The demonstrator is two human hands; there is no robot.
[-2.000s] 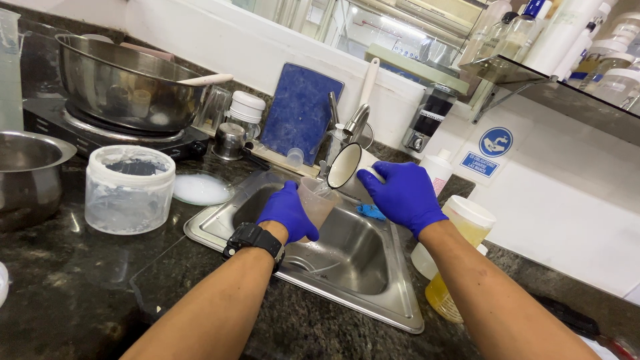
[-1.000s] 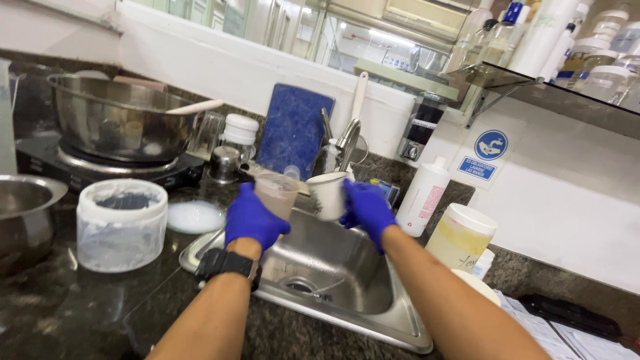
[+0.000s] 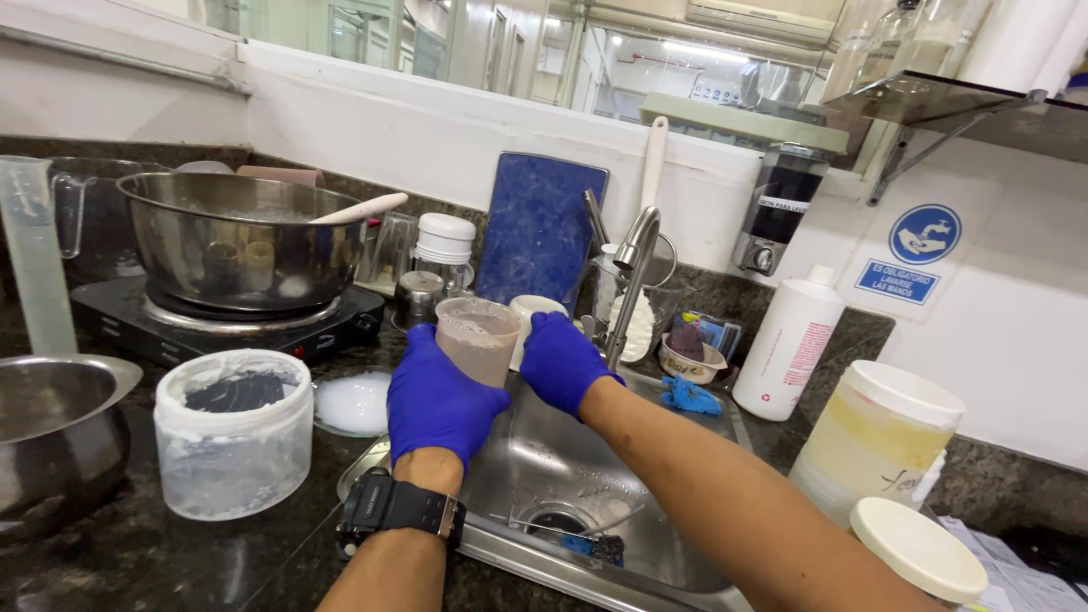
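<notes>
Gloved in blue, my left hand (image 3: 446, 395) grips a translucent plastic cup (image 3: 481, 340) that holds cloudy liquid. My right hand (image 3: 563, 361), in the same kind of glove, holds a white mug (image 3: 534, 313) just right of the cup, beyond the near part of the steel sink (image 3: 680, 544); its fingers hide part of the mug. The curved faucet (image 3: 633, 280) stands right of the mug. Down in the basin, a brush with dark bristles (image 3: 607, 549) lies near the drain (image 3: 554, 520).
A steel bowl (image 3: 238, 255) sits on a black hot plate (image 3: 110, 319) at left. A residue-coated plastic jar (image 3: 234, 442) and a steel pot (image 3: 59, 442) stand nearer. A white bottle (image 3: 789, 340), a yellowish container (image 3: 880, 433) and a white-lidded jar (image 3: 918, 548) line the right side.
The mug, tilted with its opening toward the cup two seconds ago, has turned upright and moved left to the sink's back edge. Both hands have moved left, still holding their vessels.
</notes>
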